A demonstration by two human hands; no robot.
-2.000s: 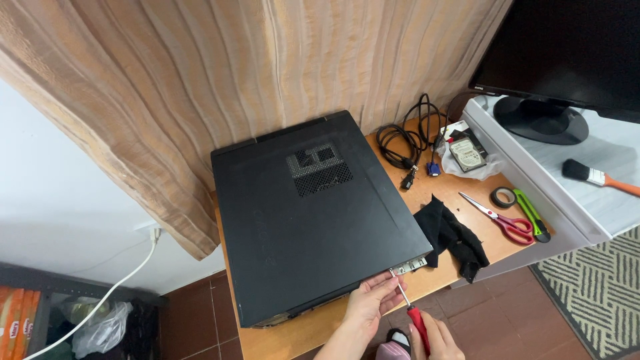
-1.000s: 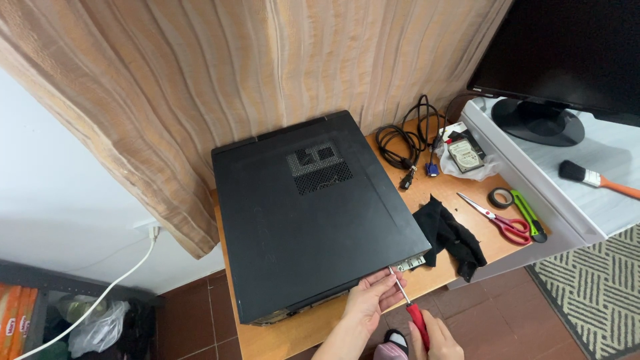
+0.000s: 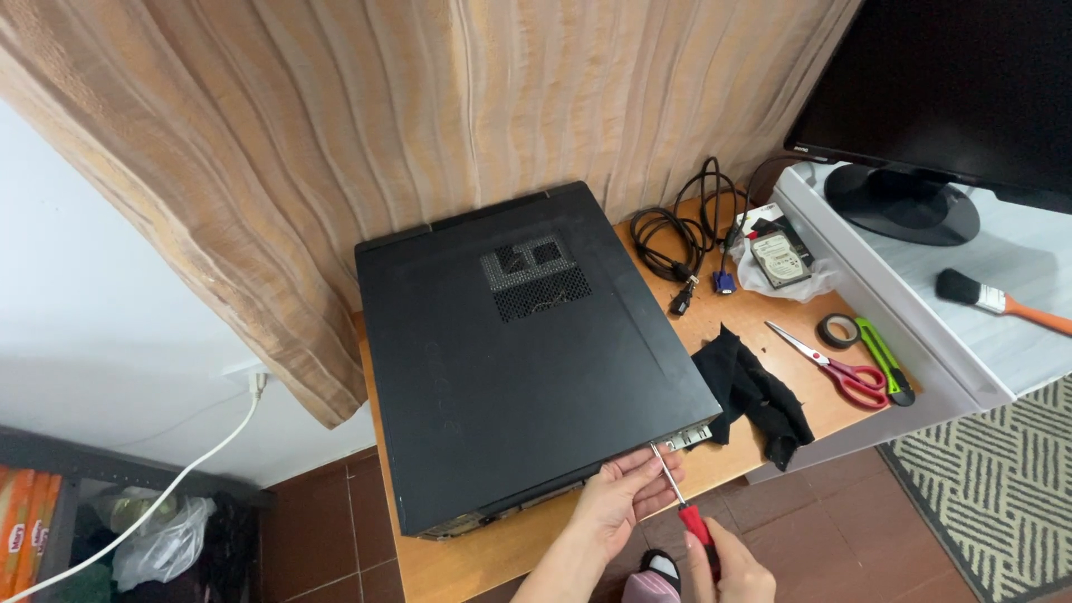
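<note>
A black computer tower case [image 3: 511,377] lies on its side on a wooden table [image 3: 469,569], its vented panel facing up. My right hand [image 3: 729,565] grips the red and black handle of a screwdriver [image 3: 692,521]. The screwdriver's tip meets the near edge of the case, beside a metal bracket [image 3: 692,437] that sticks out. At that same edge my left hand [image 3: 624,494] has its fingers around the shaft near the tip; whether they press on the shaft or hold something small cannot be told. A black cloth [image 3: 745,394] lies right of the case.
Behind the cloth are coiled black cables [image 3: 670,243] and a hard drive [image 3: 779,258] on plastic wrap. Scissors [image 3: 837,368], black tape [image 3: 838,331] and a green utility knife [image 3: 886,362] lie to the right. A monitor [image 3: 938,92] and a brush [image 3: 997,299] occupy the white desk.
</note>
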